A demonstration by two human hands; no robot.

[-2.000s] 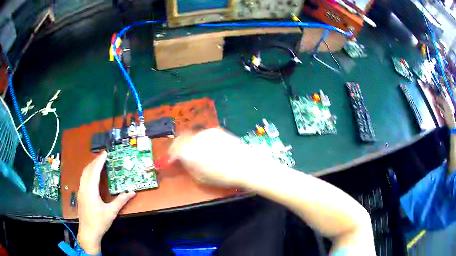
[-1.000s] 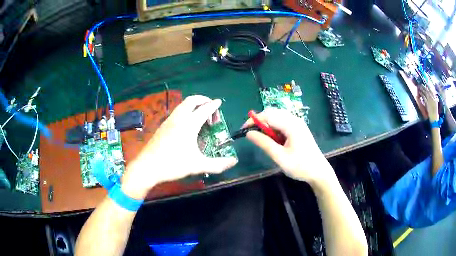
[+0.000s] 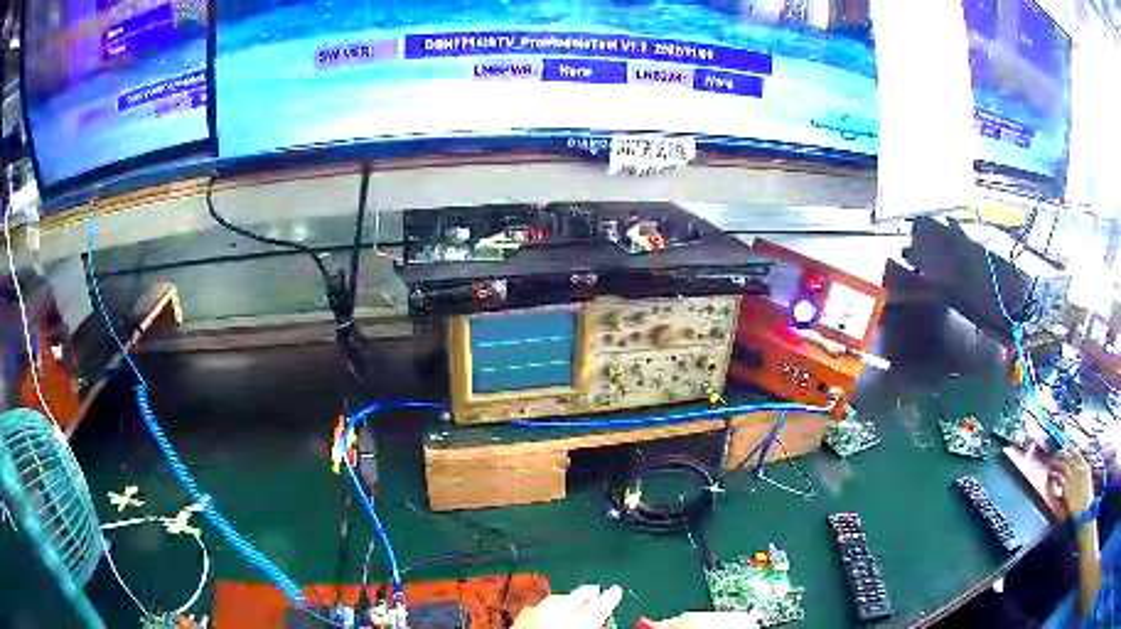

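Observation:
My left hand (image 3: 572,608) is at the bottom edge, over the right end of the orange-brown base board (image 3: 252,602). Only its back and some fingers show; whether it holds something is cut off. My right hand (image 3: 695,621) is just right of it, mostly below the picture, with a bit of the red-handled tool (image 3: 644,623) at its fingers. The black connector block (image 3: 436,616) and cable plugs show at the bottom; any board there is out of view. A green circuit board (image 3: 752,590) lies right of my hands.
Oscilloscope (image 3: 525,354) with two flat traces stands on a wooden riser (image 3: 498,477). Large screens (image 3: 553,74) hang above. An orange tester (image 3: 787,366), looped black cable (image 3: 670,492), remote control (image 3: 859,565) and turquoise fan (image 3: 49,492) surround the bench. Another person's hand (image 3: 1072,485) is at right.
The view has tilted up to the screens, so my hands now sit at the bottom edge. The board seen in my left hand a second ago no longer shows.

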